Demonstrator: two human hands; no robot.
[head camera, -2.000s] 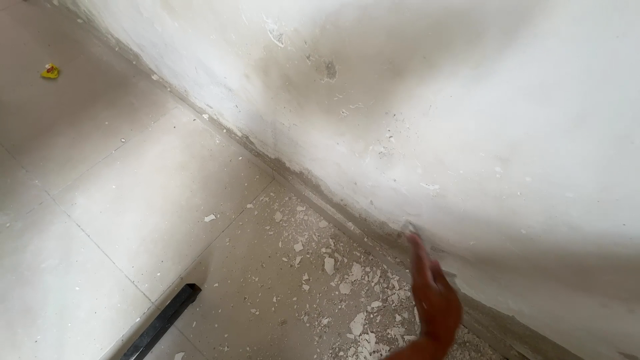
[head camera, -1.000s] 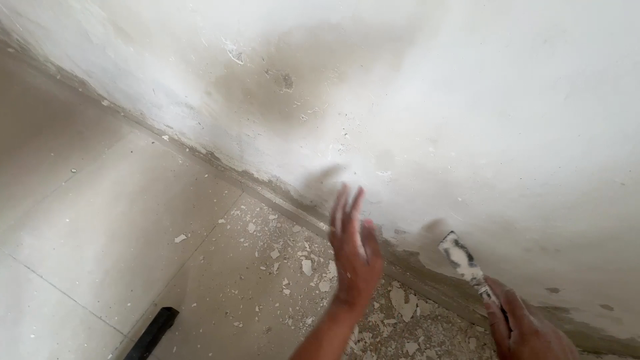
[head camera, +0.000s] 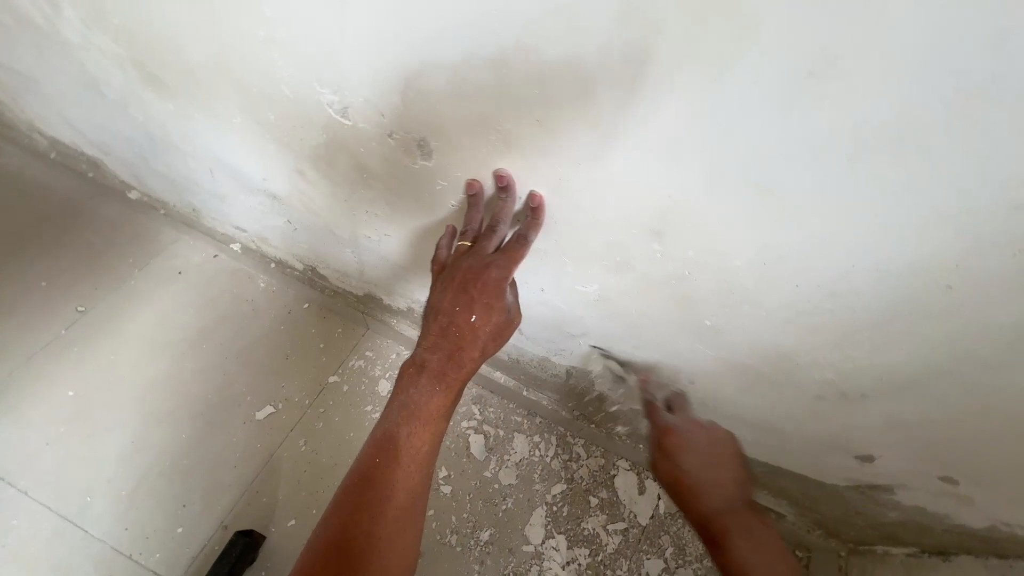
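My left hand (head camera: 476, 280) rests against the white painted wall (head camera: 760, 200), fingers spread, a ring on one finger, nothing held. Lower and to the right, my right hand (head camera: 696, 448) grips a scraper (head camera: 616, 364), both blurred. The scraper's blade meets the wall just above its base, where the coating has come off and a rough grey-brown strip (head camera: 864, 500) shows. Flakes of paint or plaster (head camera: 636, 492) lie on the floor below, between and beneath my arms. The scraper's handle is mostly hidden in my fist.
Large pale floor tiles (head camera: 160, 384) run along the wall, with scattered chips on them. A black bar-like object (head camera: 238, 552) lies at the bottom edge, left of my left forearm. The wall has a small damaged patch (head camera: 420, 148) above my left hand.
My left hand, in the air near the wall one second ago, is now flat on it. My right hand has moved left with the scraper, its blade now at the wall's lower edge.
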